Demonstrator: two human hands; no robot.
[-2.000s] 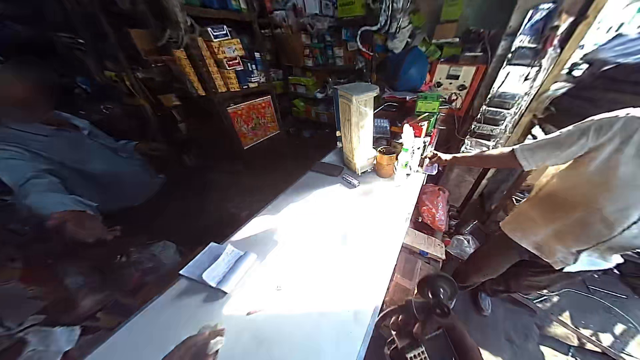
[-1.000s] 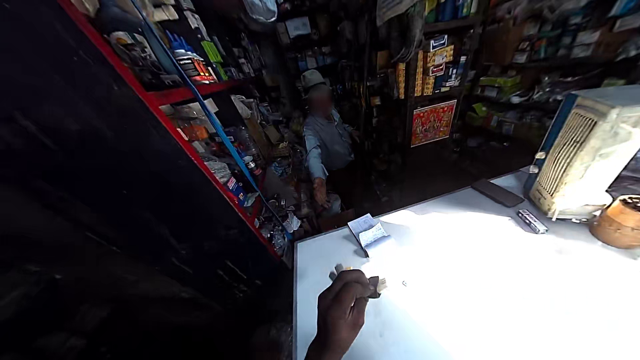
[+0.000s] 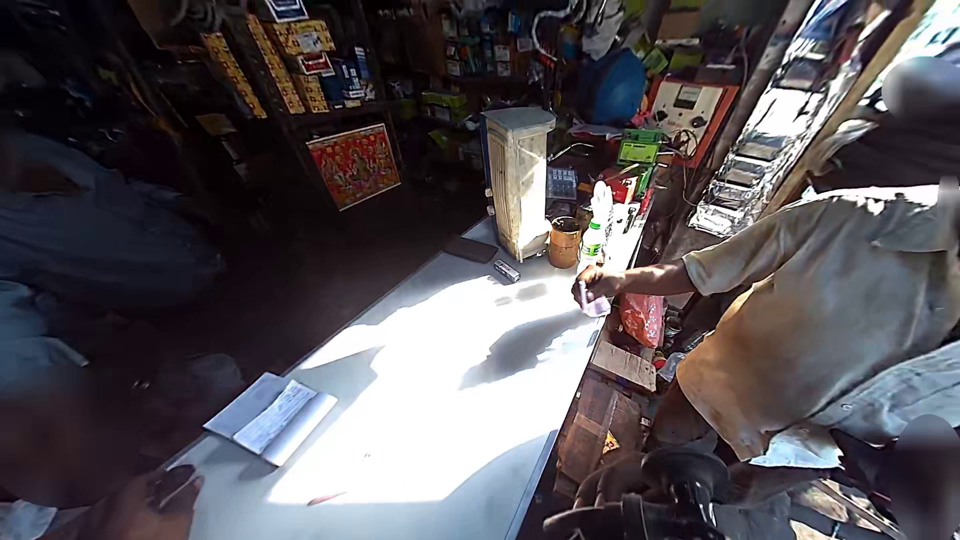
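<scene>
At the lower left edge my left hand [image 3: 176,491] is low over the corner of the white-topped table [image 3: 420,420], in shadow and blurred. A dark patch lies at its fingers; whether it grips anything cannot be made out. An open notebook [image 3: 300,431] with a handwritten slip on it lies just beyond this hand. A small thin reddish thing [image 3: 326,498] is on the tabletop to the hand's right. I cannot make out my right hand anywhere.
At the right, a person's hand [image 3: 598,283] holds a purplish paper at the table edge. Beyond stand a bottle [image 3: 591,244], a brown pot [image 3: 564,244], a tall pale casing [image 3: 517,180] and a small battery-like box [image 3: 507,271]. Black equipment [image 3: 675,487] is at lower right; another person [image 3: 82,217] sits left.
The view has swung far to the right since one second ago. My left hand, then pinching a small pale thing near the notebook, is now at the lower left edge.
</scene>
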